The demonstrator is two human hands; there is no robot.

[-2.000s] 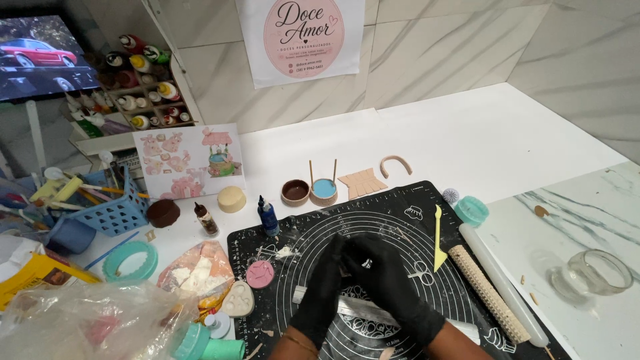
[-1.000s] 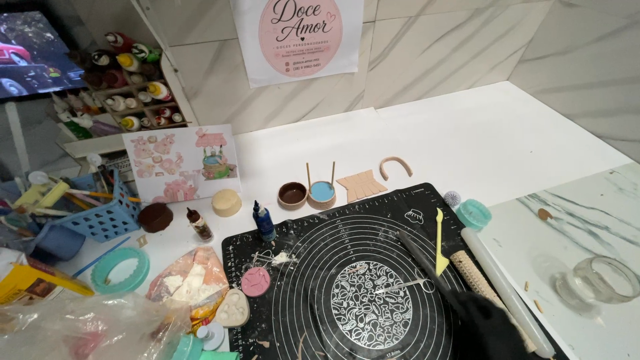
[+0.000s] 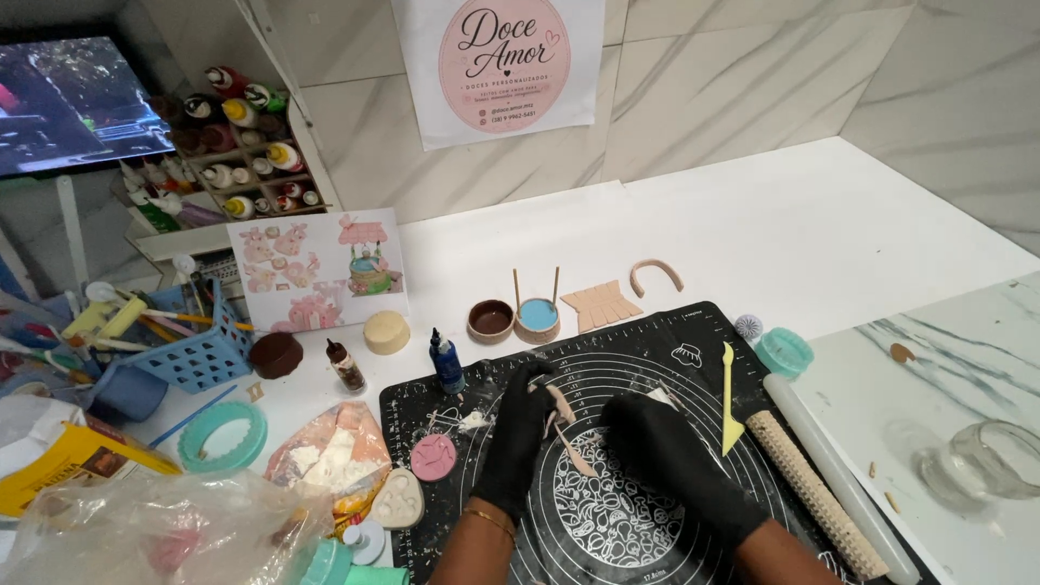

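Observation:
My left hand, in a black glove, holds a soft strip of beige-pink modelling paste that hangs over the black mat. Just right of the strip is my right hand, also gloved; its fingers are bent and largely hidden, with a small white piece showing past them. Beyond the mat stand a round dish with a dark filling and one with a blue filling and two upright sticks. A pleated beige paste piece and a paste arch lie beside them.
A yellow modelling tool, a textured rolling pin and a smooth white one are at right, near a glass jar. Left are a pink disc, a blue bottle, a plastic bag and a blue basket.
My left hand, out of clear sight one second ago, is over the mat with the paste strip. The right hand has moved left from beside the rolling pins.

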